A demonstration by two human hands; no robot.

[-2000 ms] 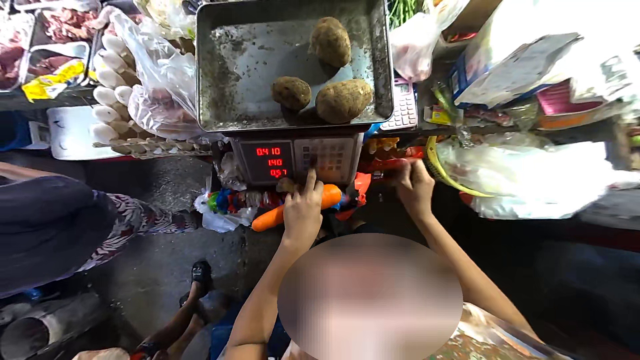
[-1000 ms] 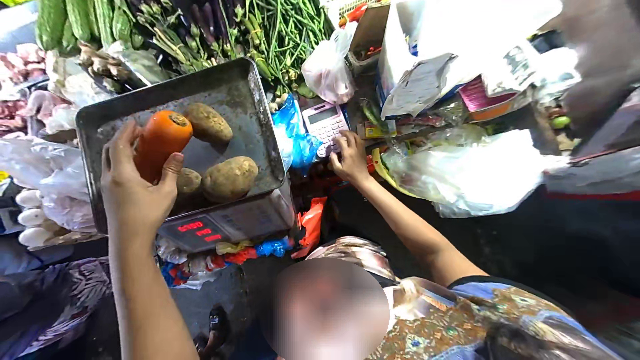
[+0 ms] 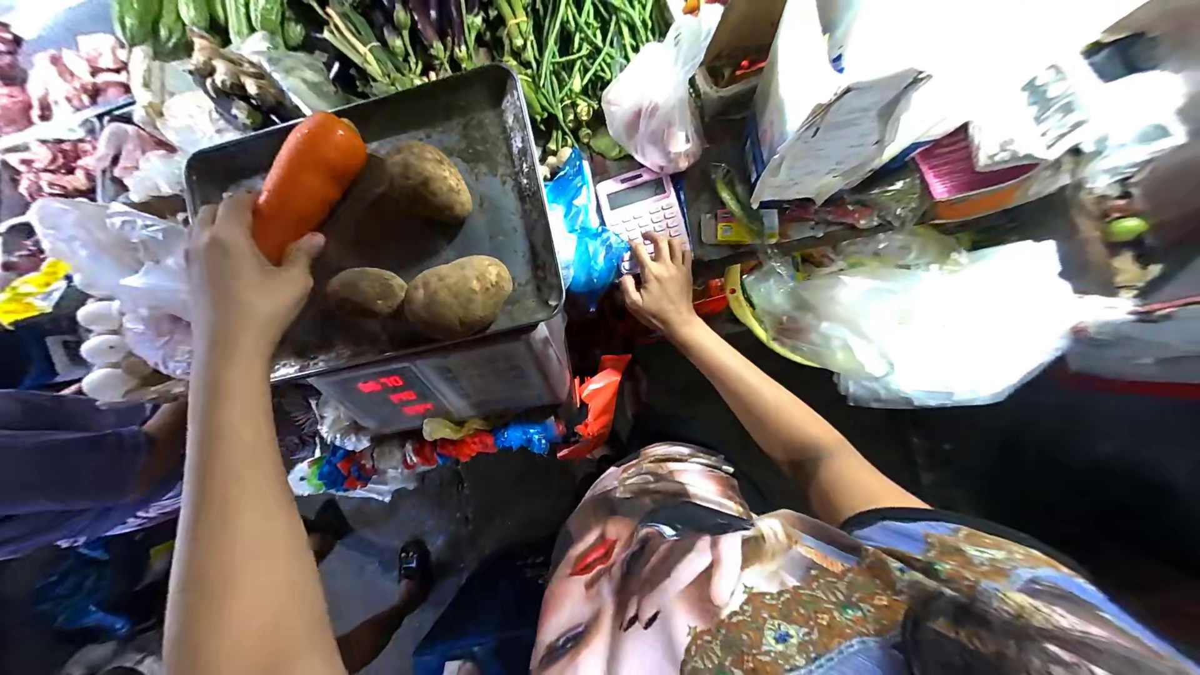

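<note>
A thick orange carrot (image 3: 309, 183) is gripped in my left hand (image 3: 246, 272), over the left part of the metal scale tray (image 3: 520, 187). Three potatoes lie in the tray: one at the back (image 3: 427, 181), a small one in front (image 3: 366, 292) and a larger one beside it (image 3: 459, 295). Below the tray, the digital scale (image 3: 450, 380) shows red lit digits, too blurred to read. My right hand (image 3: 664, 286) rests its fingertips on the keys of a pink calculator (image 3: 647, 202), right of the tray.
A blue plastic bag (image 3: 586, 234) lies between tray and calculator. Green beans (image 3: 600, 56) and eggplants are behind. Clear plastic bags (image 3: 956, 319) lie at the right, white eggs (image 3: 105, 350) and meat (image 3: 70, 169) at the left. Another person's sleeve (image 3: 75, 469) shows at the left edge.
The carrot, earlier under my left hand in front of the scale, is now held over the tray. My right hand has moved onto the calculator. The view has shifted.
</note>
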